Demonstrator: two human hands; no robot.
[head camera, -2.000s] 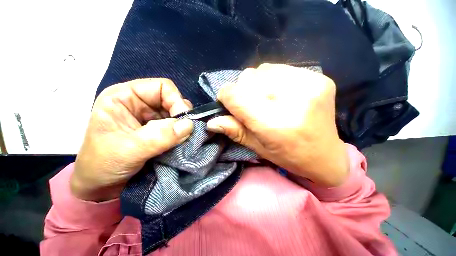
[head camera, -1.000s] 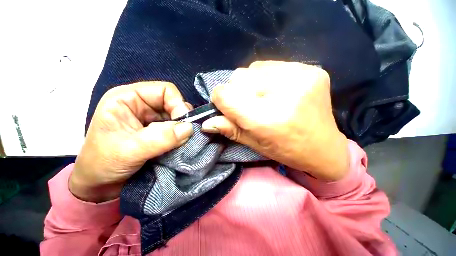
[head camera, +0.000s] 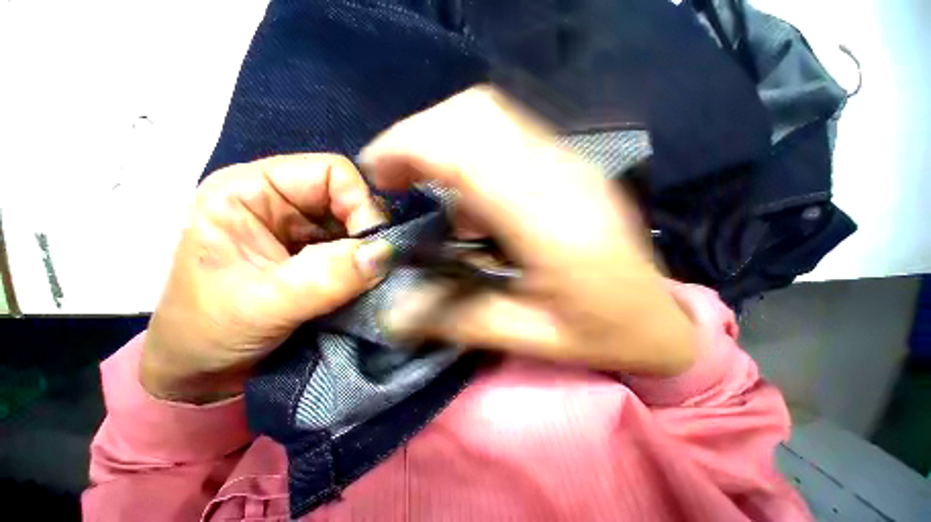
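The dark denim garment (head camera: 347, 92) lies over the tabletop and down onto my lap, with its pale grey wrong side (head camera: 319, 393) turned up near my hands. My left hand (head camera: 245, 275) pinches a folded edge of the denim between thumb and fingers. My right hand (head camera: 572, 245) is motion-blurred just right of it, with thumb and forefinger spread around the denim fold. The thread snips (head camera: 488, 261) show as blurred metal glints inside my right hand. Their tips and exact position cannot be made out.
The white tabletop (head camera: 92, 133) shows at left and right, with fine thread ends on it. A greyer part of the cloth (head camera: 796, 76) lies at upper right, and a flap with a metal button (head camera: 812, 213) lies below it. A grey surface (head camera: 858, 479) is at lower right.
The snips' blades have left my left fingertips and moved right, back into my right hand. My right thumb and forefinger have spread apart, reaching left over the fold. My left hand is nearly unchanged.
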